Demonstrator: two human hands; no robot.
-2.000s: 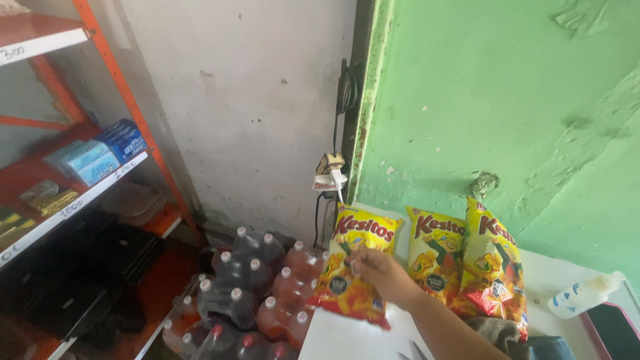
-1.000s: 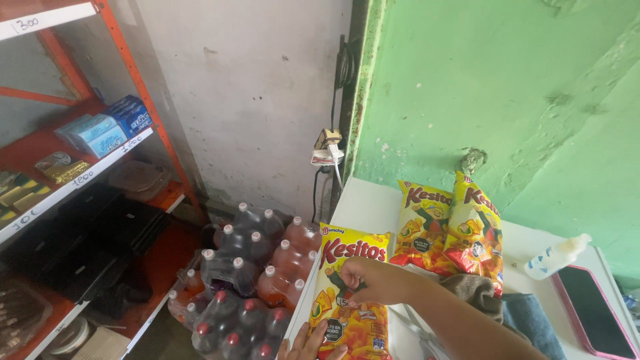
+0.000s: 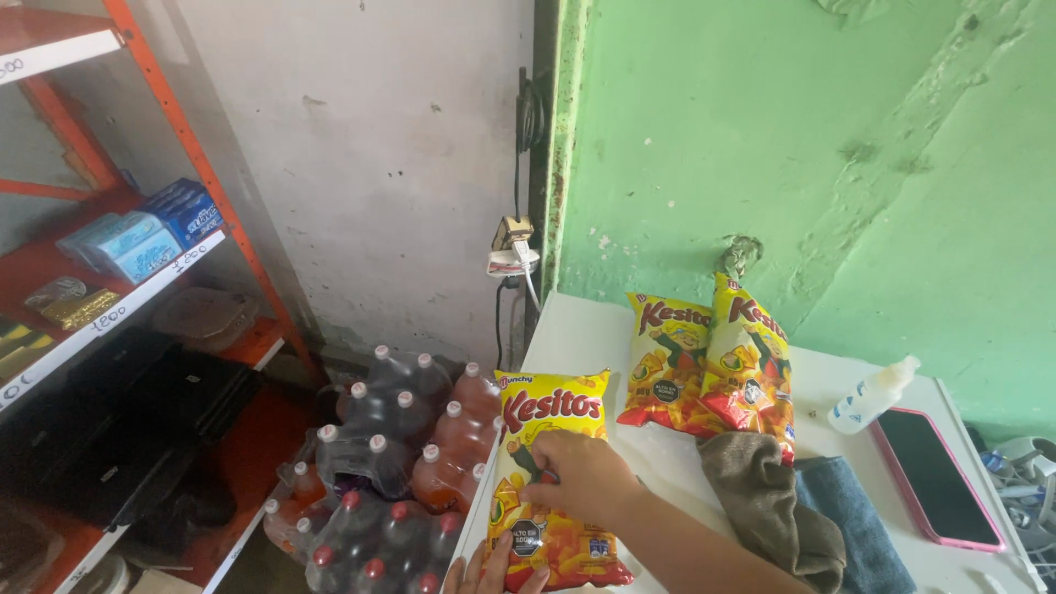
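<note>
A yellow and red Kesitos snack bag (image 3: 569, 404) lies face up at the left edge of the white table. My right hand (image 3: 582, 478) is over the middle of its front, fingers curled; whether they pinch the bag or something small is hidden. At the bag's lower left, my left hand (image 3: 495, 569) rests spread fingertips on it, partly cut off by the frame. Two more Kesitos bags, one (image 3: 668, 363) beside and touching the other (image 3: 751, 371), lean near the green wall. A brown cloth (image 3: 771, 503) lies below them, next to a blue cloth (image 3: 850, 524).
On the table's right are a white spray bottle (image 3: 870, 400) and a pink-edged phone (image 3: 940, 478). Packs of soda bottles (image 3: 396, 462) stand on the floor left of the table. Farther left is an orange metal shelf (image 3: 181, 124). A plugged-in socket (image 3: 513, 247) hangs by the wall corner.
The front bag, held more upright near the table's corner two seconds ago, now lies flat and closer to me. My left hand has come in at its bottom.
</note>
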